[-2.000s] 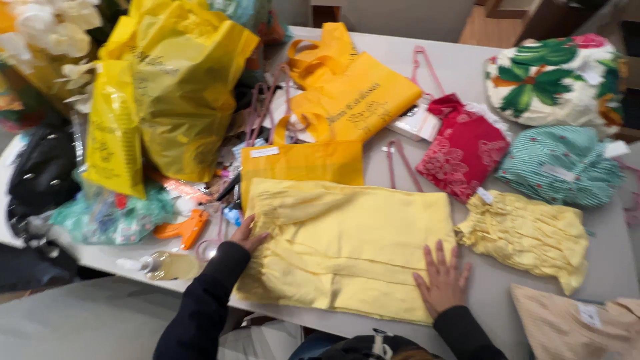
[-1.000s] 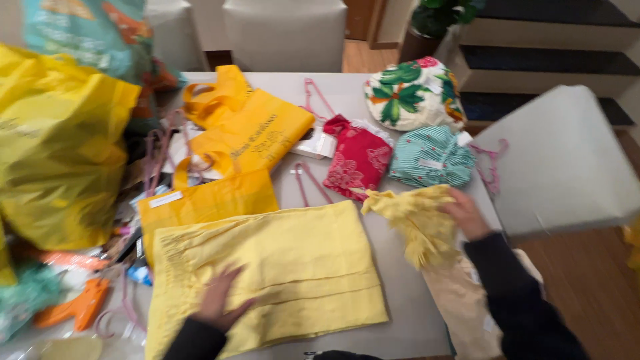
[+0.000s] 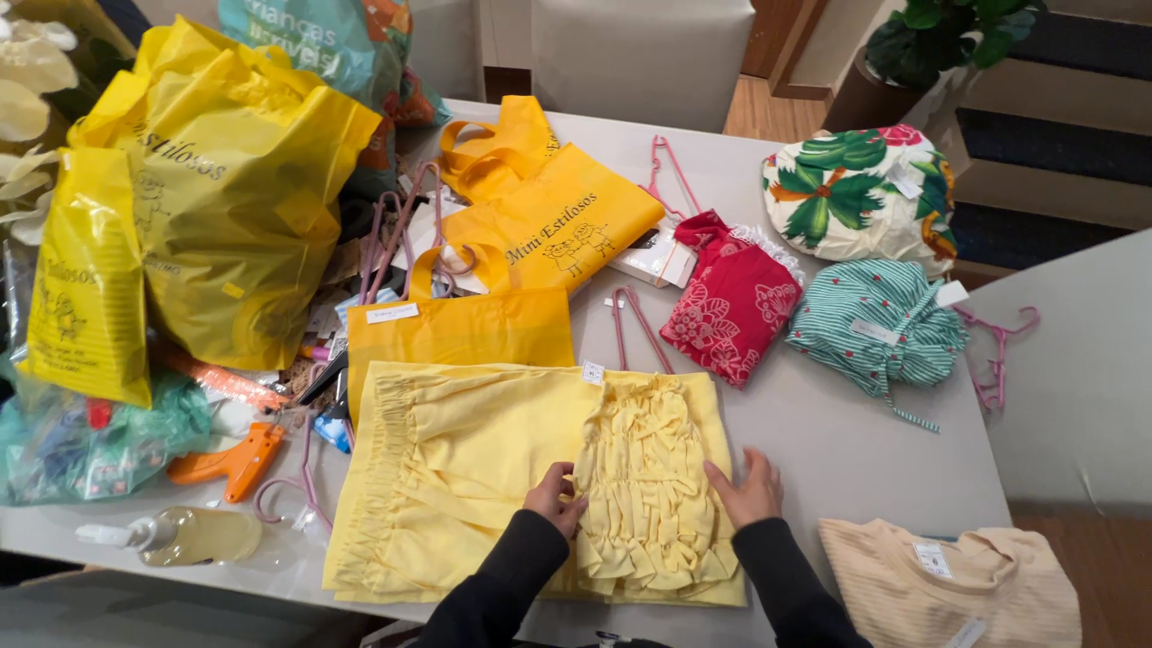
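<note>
A folded yellow cloth garment (image 3: 477, 450) with a gathered waistband lies at the table's front. On its right part rests a smaller ruffled yellow garment (image 3: 643, 486) with a white tag at its top. My left hand (image 3: 558, 499) touches the left edge of the ruffled piece, fingers curled; whether it pinches the cloth is not plain. Against its right edge is my right hand (image 3: 749, 489), thumb on the cloth and fingers apart. Behind them lie a folded red floral garment (image 3: 733, 301), a green striped garment (image 3: 877, 328) and a white leaf-print garment (image 3: 859, 193).
Yellow plastic bags (image 3: 234, 198), orange tote bags (image 3: 558, 216), pink hangers (image 3: 639, 328), an orange tagging gun (image 3: 236, 463) and a pump bottle (image 3: 202, 537) crowd the left and middle. A beige ribbed shirt (image 3: 954, 576) lies front right. Chairs (image 3: 639, 54) stand beyond the table's edges.
The ruffled yellow garment, held by my right hand at the right a second ago, now lies on the larger folded one. My left hand has moved to its left edge.
</note>
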